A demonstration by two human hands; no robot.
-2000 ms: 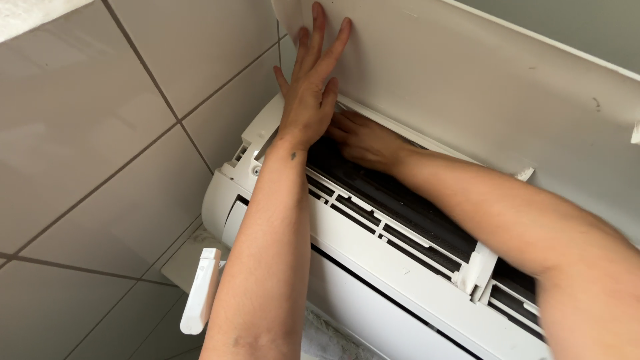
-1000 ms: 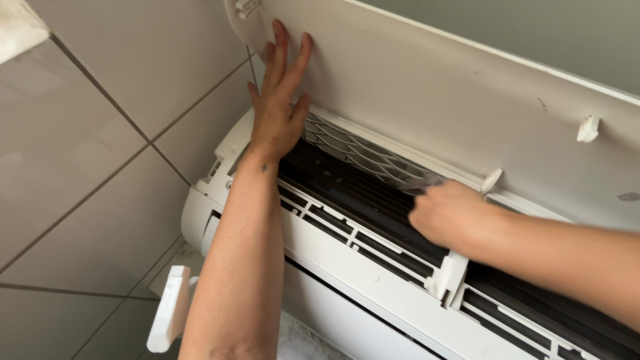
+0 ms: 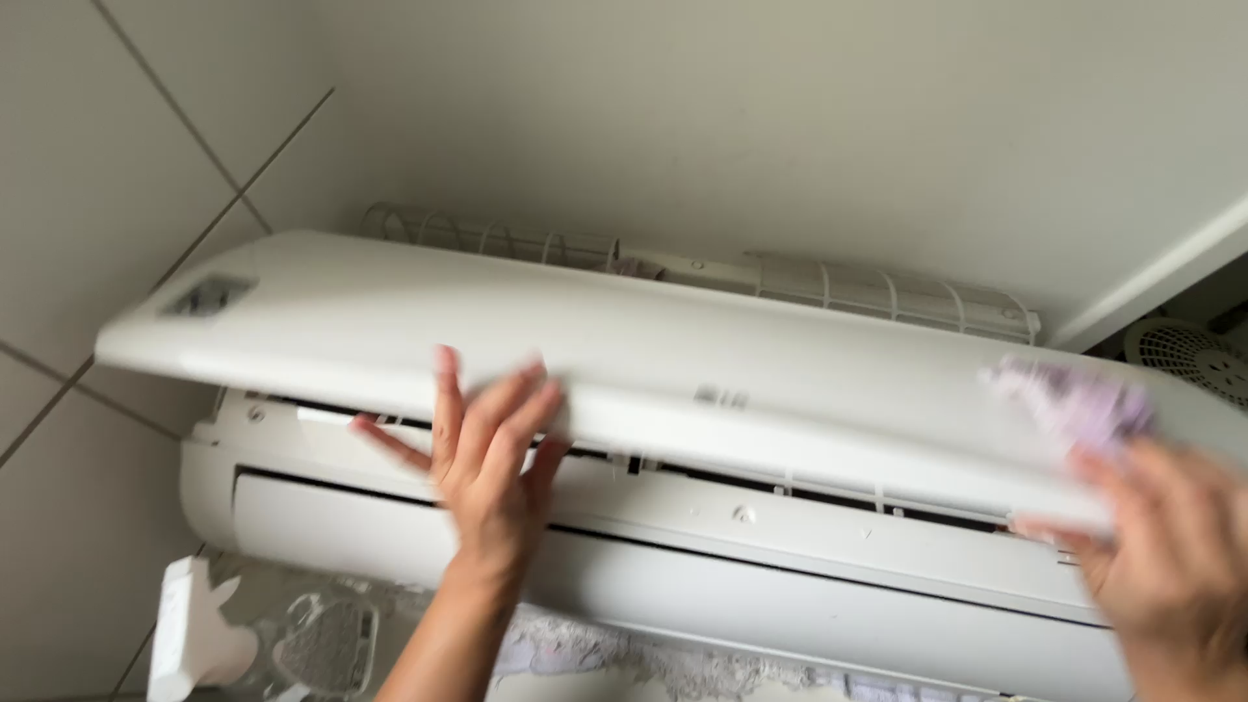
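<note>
The white front panel [image 3: 624, 341] of a wall air conditioner [image 3: 682, 575] is tilted partly down over the body, with a dark gap between the two. My left hand [image 3: 492, 458], fingers spread, is at the panel's lower edge left of centre and holds nothing. At the right end of the panel, my right hand [image 3: 1160, 536] has a crumpled pale purple cloth [image 3: 1077, 400] in its fingers, blurred by motion. Behind the panel, the curved mesh filters [image 3: 877, 292] show along the top of the unit.
Below the unit at the left stand a white spray head [image 3: 195, 634] and a clear bottle [image 3: 327, 639]. Tiled wall [image 3: 88, 224] borders the left side. A pale round grille [image 3: 1189, 356] shows at the far right, beyond a white edge. Rough, flaking plaster [image 3: 624, 653] lies beneath the unit.
The front panel, raised earlier, has come down over the unit's top. My right hand has left the inside of the unit for the panel's right end. The view has shifted considerably.
</note>
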